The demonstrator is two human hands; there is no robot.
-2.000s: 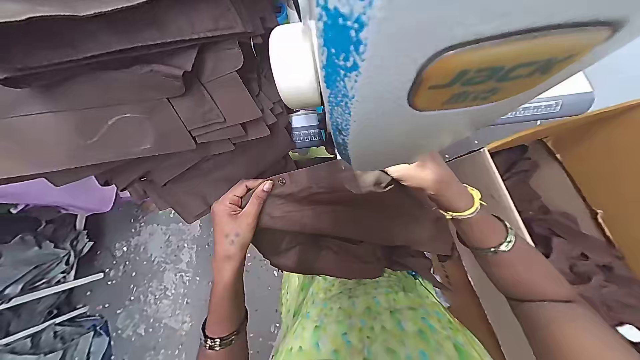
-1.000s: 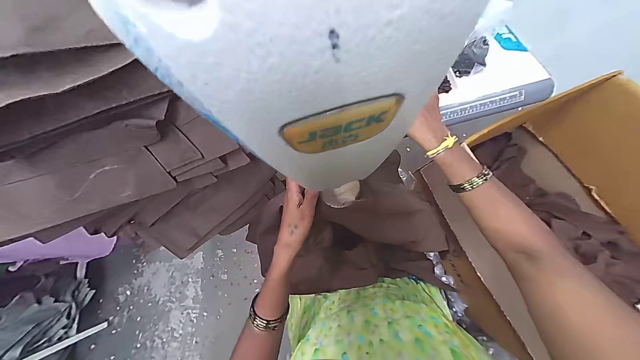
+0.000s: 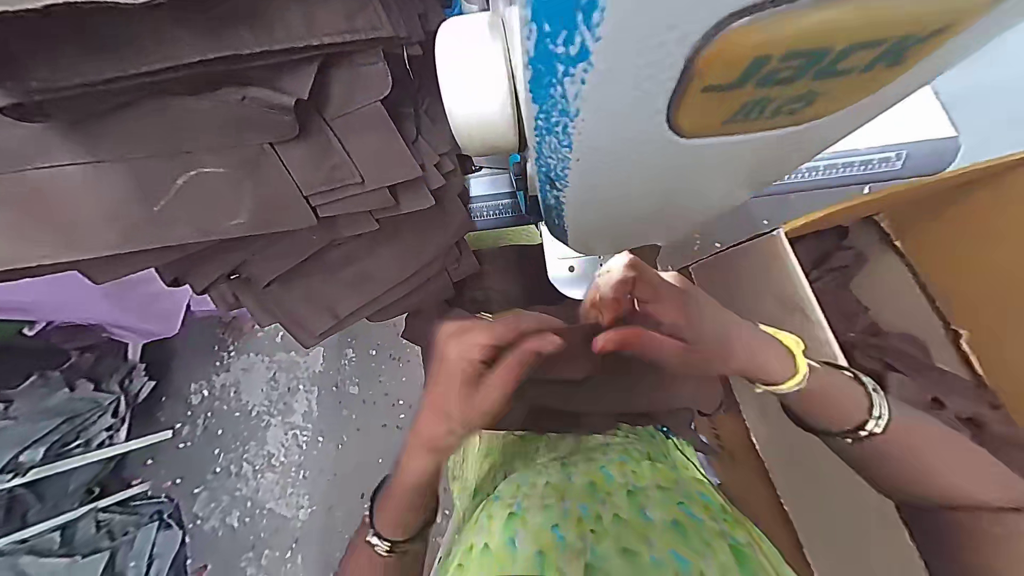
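Both hands pinch a dark brown fabric piece (image 3: 608,392) that lies over my lap, just in front of the white head of a Jack sewing machine (image 3: 640,160). My left hand (image 3: 480,368) grips its folded edge from the left, thumb on top. Close by on the right, my right hand (image 3: 648,320) holds the same edge between thumb and bent fingers, beside the machine's white rounded lower part (image 3: 572,272). Motion blurs the fingers. The needle area is hidden.
Stacked brown cut fabric pieces (image 3: 216,184) fill the upper left. At the right stands a cardboard box (image 3: 928,264) with brown fabric (image 3: 912,360) inside. Purple cloth (image 3: 104,308) and a grey fabric heap (image 3: 64,416) lie at the left, by the speckled floor (image 3: 272,432).
My right hand, a second ago at the far side of the machine head, has come back to the fabric beside my left hand. The view has shifted.
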